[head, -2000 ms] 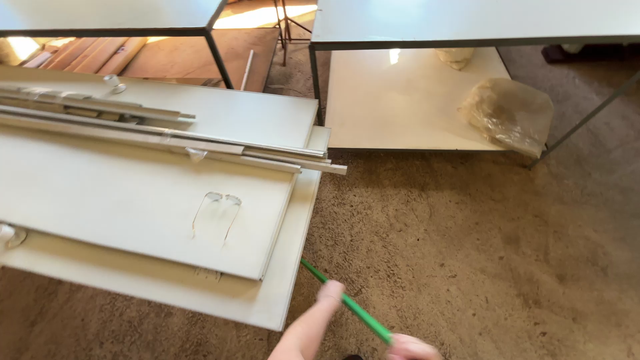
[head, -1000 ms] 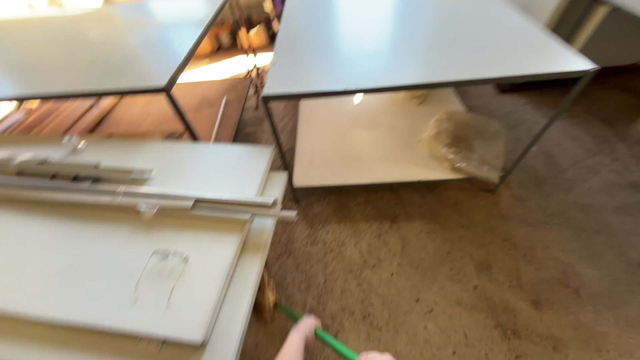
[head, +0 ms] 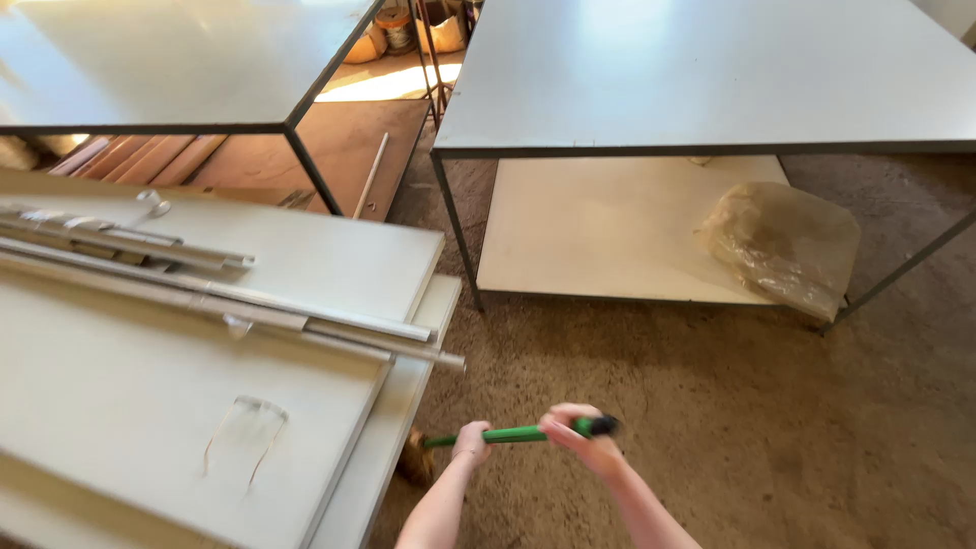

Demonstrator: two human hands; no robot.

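Observation:
Both my hands grip the green handle (head: 515,435) of a broom over the brown floor. My left hand (head: 473,442) is closed around the handle nearer the broom's head, and my right hand (head: 576,431) holds it close to its black end cap (head: 605,425). The brown bristle head (head: 416,457) is beside the edge of the stacked white panels (head: 412,396), which partly hide it. A pair of eyeglasses (head: 261,406) rests on the upper panel (head: 152,381), left of my hands.
Metal strips (head: 343,320) lie across the panels, some jutting past the edge. A metal-framed table (head: 686,76) stands ahead, with a crumpled plastic bag (head: 793,244) on its lower shelf (head: 595,229). Another table (head: 168,61) is at upper left, rolls (head: 145,156) beneath it.
The green handle, slanting down to the right earlier, now lies nearly level across the view. The bristle head, not seen two seconds ago, shows beside the panels. The view has shifted.

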